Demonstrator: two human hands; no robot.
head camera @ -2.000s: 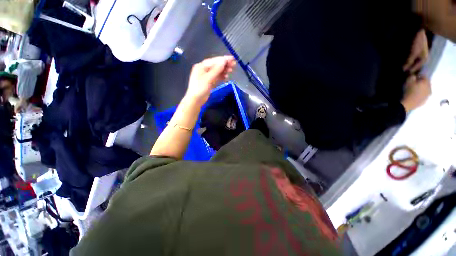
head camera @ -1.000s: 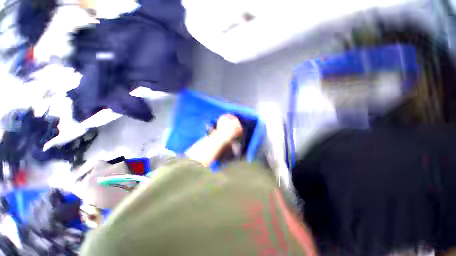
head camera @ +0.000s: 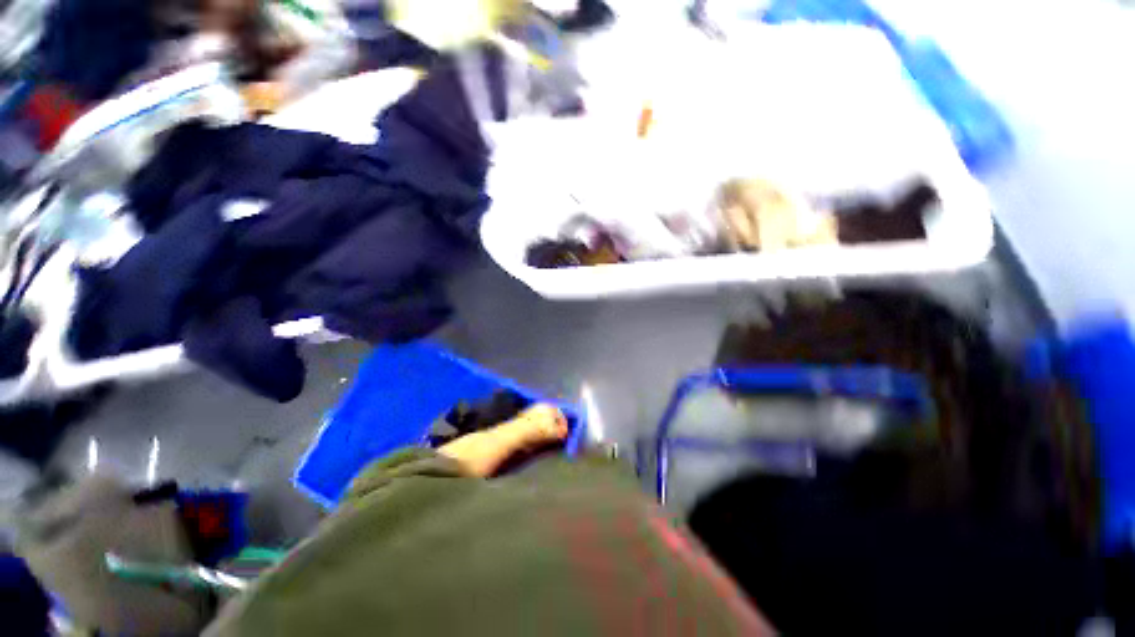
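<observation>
One bare hand, my left hand point(head camera: 541, 426), shows small and blurred at the end of a short piece of forearm from a dark green sleeve. It is over the open blue crate point(head camera: 386, 404), near its right rim, in front of a dark bundle point(head camera: 488, 413) inside. Its fingers cannot be made out, nor whether they hold anything. My right hand is out of the picture.
Dark garments point(head camera: 317, 224) lie heaped over a white surface at left. A white tray table point(head camera: 759, 268) holds small mixed items at the back. A blue chair frame point(head camera: 809, 377) and a dark-clothed person point(head camera: 896, 548) are at right.
The view has swung toward the white tray table and dark heap. The sewing table with the scissors has left the picture. My left hand, earlier raised above the crate, now appears lower over it.
</observation>
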